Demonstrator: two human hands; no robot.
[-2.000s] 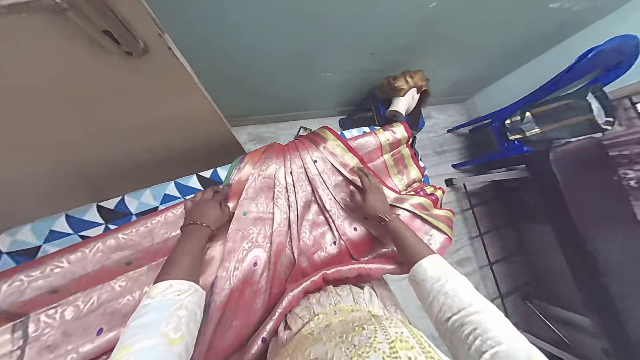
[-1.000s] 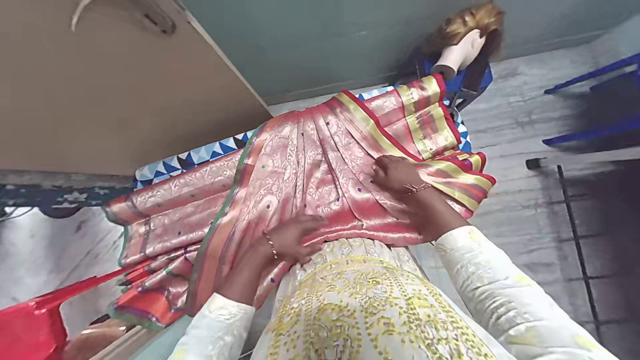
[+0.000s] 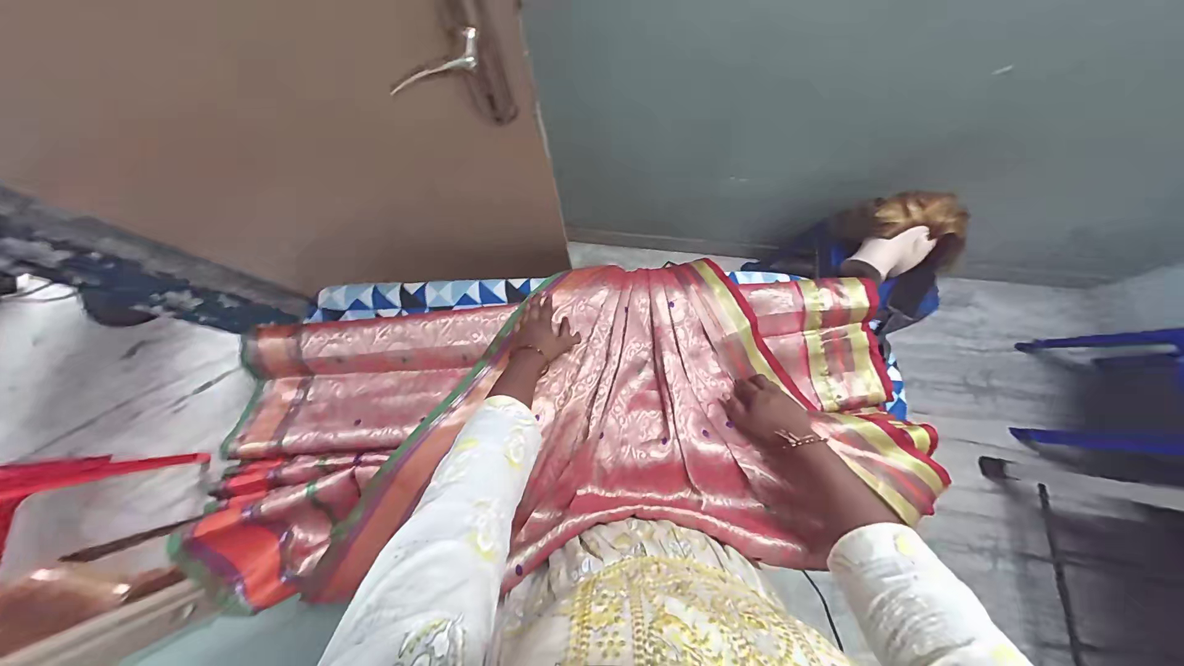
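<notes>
A pink silk sari [image 3: 638,398] with woven gold patterning lies spread and pleated over a surface with a blue and white triangle-patterned cover [image 3: 425,296]. Its left border is green and orange; red and gold bands run along the right. My left hand [image 3: 544,333] rests flat on the cloth near the green border, fingers spread. Lower and further right, my right hand [image 3: 763,407] lies on the pleats beside the gold band, its fingers slightly bent. Neither hand is seen gripping the fabric.
A mannequin head with brown hair [image 3: 916,222] is beyond the sari's right end, by the wall. Behind stands a brown door [image 3: 277,139] with a metal handle [image 3: 453,65]. Blue plastic chair parts [image 3: 1101,439] are at the right, a red object [image 3: 92,472] at the left.
My left hand has moved from the cloth's near part up to the far part by the green border. My right hand remains on the pleats near the gold band. The view has shifted.
</notes>
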